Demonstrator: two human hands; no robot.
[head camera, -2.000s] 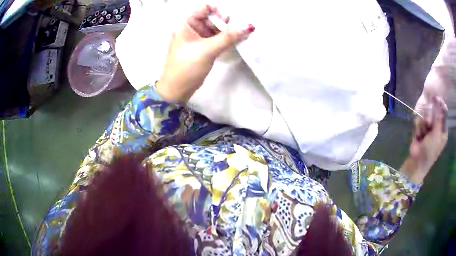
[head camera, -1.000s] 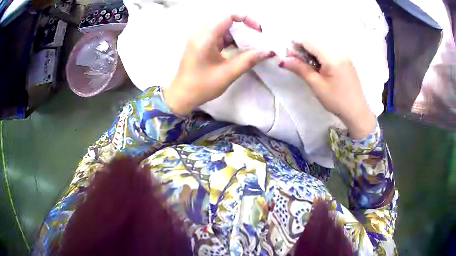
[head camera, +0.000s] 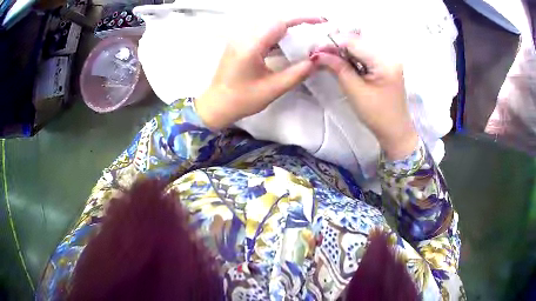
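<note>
The white cloth (head camera: 411, 53) covers my lap and the area in front of me, with folds and seams running down its middle. My left hand (head camera: 258, 73) pinches a raised fold of the cloth between thumb and fingers. My right hand (head camera: 370, 82) meets it, its fingertips touching the left thumb tip. Small dark metal snips (head camera: 356, 62) lie in my right hand, with a thin point sticking out beyond the fingers. Any needle or thread at the fingertips is too small to tell.
A pink translucent tub (head camera: 94, 100) with clear and white bits stands at left. A tray of dark, light-topped pieces (head camera: 117, 22) is behind it. Boxes (head camera: 53, 76) stand at far left. A dark-edged bin (head camera: 485, 76) and pale pink cloth (head camera: 517, 117) are at right, above green floor.
My right hand has come in from the far right, where it held a thread out, to my left fingertips. The upper left edge of the cloth has shifted.
</note>
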